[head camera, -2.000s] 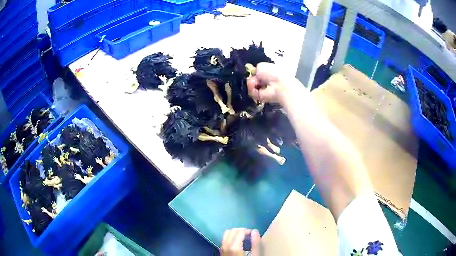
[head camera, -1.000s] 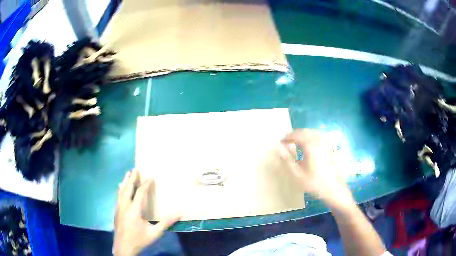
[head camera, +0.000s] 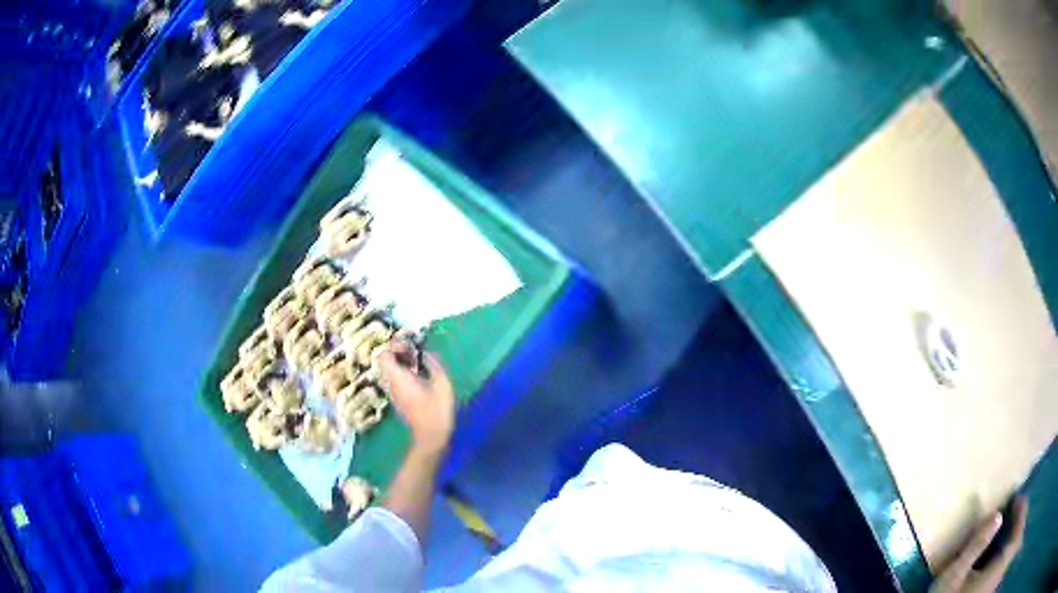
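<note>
My left hand (head camera: 420, 397) reaches into the green tray (head camera: 543, 276), its fingertips at the right edge of a group of small beige head parts (head camera: 304, 338) with dark rims. A dark bit shows between the fingers; whether they grip a part is unclear. My right hand (head camera: 984, 558) is cut off by the lower right corner, at the near edge of the tan cardboard sheet (head camera: 917, 209). A dark gap or object shows between its fingers. The small oval glue dish (head camera: 940, 348) lies on the cardboard.
A whitish liner (head camera: 429, 249) lies in the tray. A blue crate (head camera: 261, 133) with black-and-beige parts stands beyond it at the upper left. The green bench (head camera: 696, 127) has its edge between tray and cardboard. More blue crates (head camera: 87, 510) stand at the far left.
The view has swung left and down from the bench to the green tray. My left hand has left the cardboard and reached into the tray. My right hand is now at the cardboard's near edge.
</note>
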